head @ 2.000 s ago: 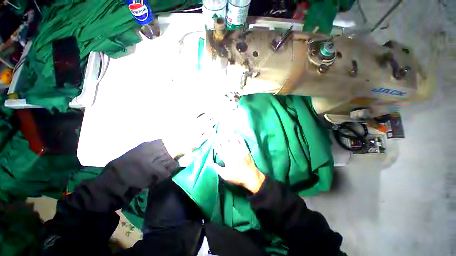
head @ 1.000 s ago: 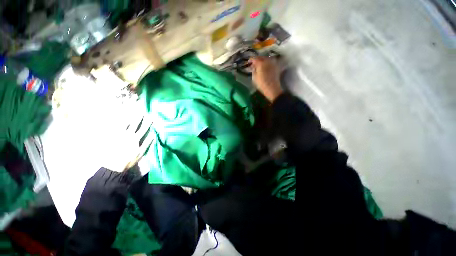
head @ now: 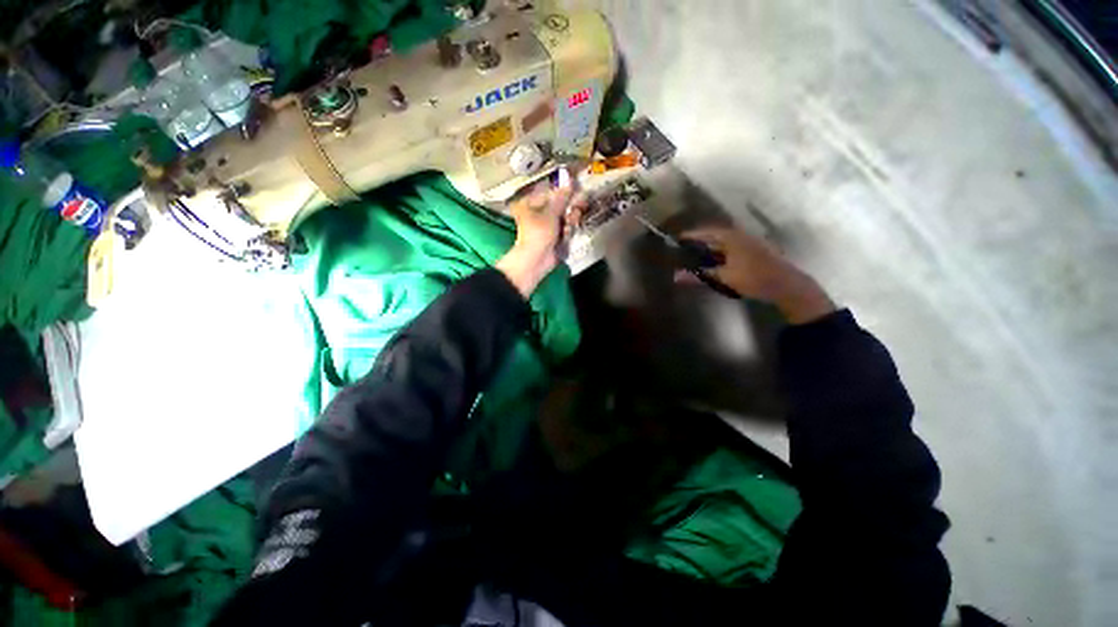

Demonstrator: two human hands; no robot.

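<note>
My right hand is closed around the black handles of the scissors, off the table's right end, with the thin blade pointing up and left. My left hand is at the small parts tray, just below the right end of the sewing machine; whether its fingers hold anything is unclear. The bright green fabric lies beneath the machine head and hangs over the table's front edge toward my lap.
The white table glares at left. A cola bottle lies at far left, and clear bottles stand behind the head. More green cloth is by my lap. Concrete floor spreads at right.
The view has swung right. My right hand left the fabric, reached the tray and now holds the scissors out to the right. My left hand has moved from the fabric to the tray.
</note>
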